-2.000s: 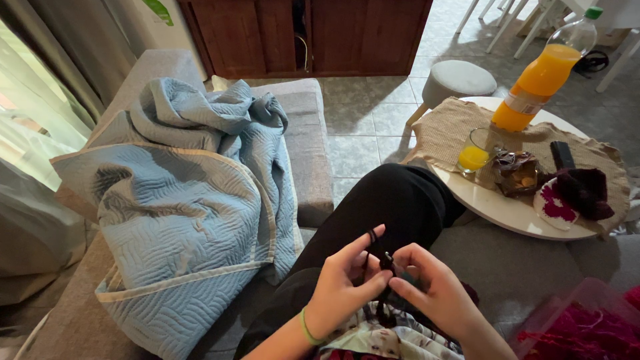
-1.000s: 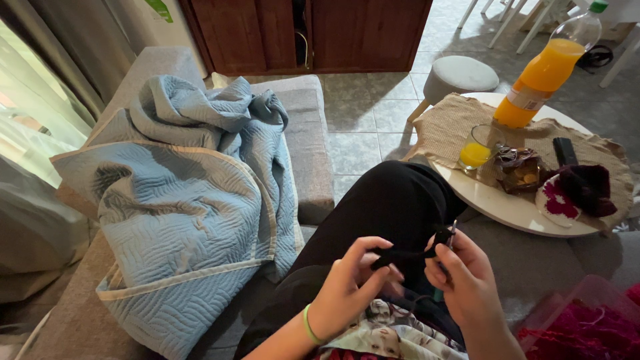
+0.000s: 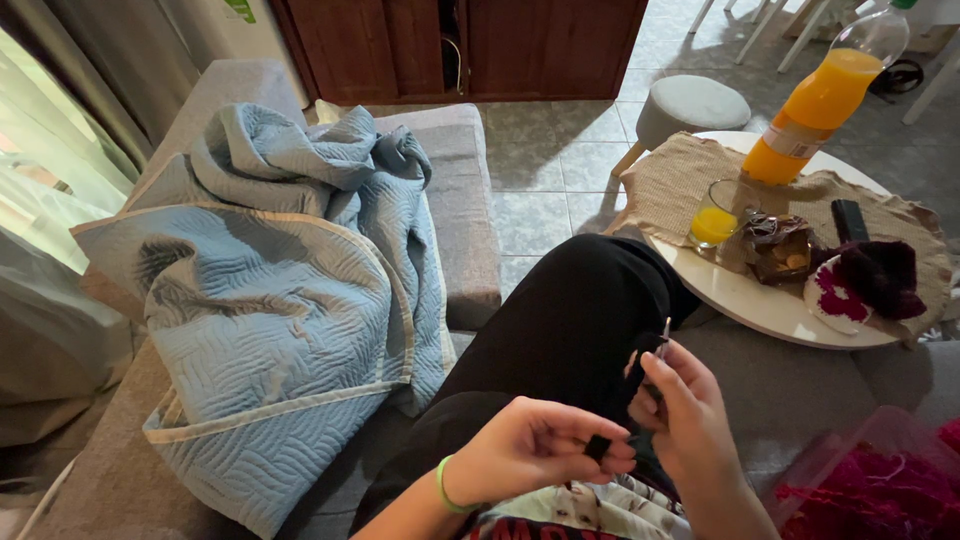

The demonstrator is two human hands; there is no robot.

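My left hand, with a green band at the wrist, pinches a small black piece, perhaps yarn or fabric, between thumb and fingers. To its right and a little higher, my right hand grips a thin metal tool, which looks like a crochet hook, its tip pointing up. Black yarn or crocheted fabric lies at the tool and my right fingers. Whether the two black pieces are joined cannot be told. Both hands are above my lap, near the black trousers.
A round white table at right bears an orange drink bottle, a glass, a snack packet and dark fuzzy material. A blue quilt covers the sofa at left. A clear container holds magenta yarn.
My hands have moved lower and apart from where they met over the black material two seconds ago. The tool's tip now shows clearly above my right fingers.
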